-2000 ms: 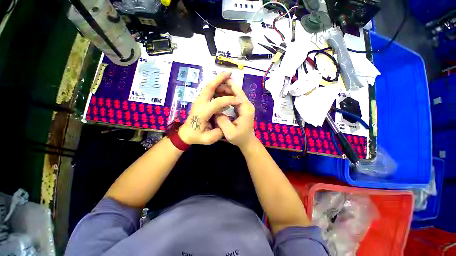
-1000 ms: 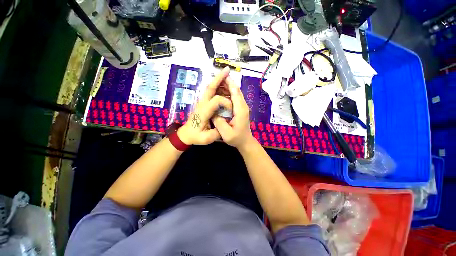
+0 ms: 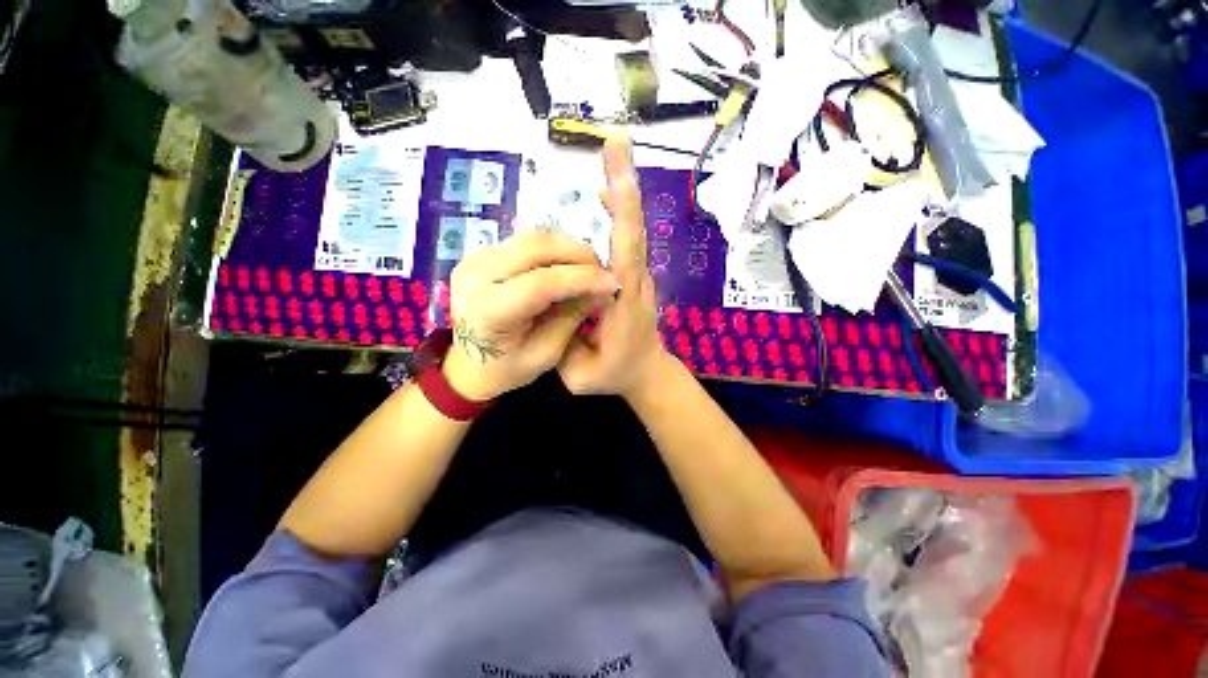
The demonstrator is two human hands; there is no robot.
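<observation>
My left hand (image 3: 527, 307), with a dark red band at the wrist, is above the front edge of the printed sheets. Its fingers are curled and press against the palm side of my right hand (image 3: 620, 298). My right hand points away from me with its fingers long and straight. No object shows between the hands, but the curled fingers hide the palms. A yellow-and-black screwdriver (image 3: 583, 130) lies on the bench just beyond my right fingertips.
Purple-and-white printed sheets (image 3: 371, 208) cover the bench. Wires, pliers and white paper (image 3: 845, 258) lie at the right, with a black-handled tool (image 3: 949, 368) at the edge. A translucent bottle (image 3: 232, 86) stands left. A blue bin (image 3: 1110, 252) and red bin (image 3: 1080, 563) are at the right.
The hands were joined with their fingertips meeting. Now my left fingers are curled lower against my right hand, whose fingers stand straight. The view has shifted slightly.
</observation>
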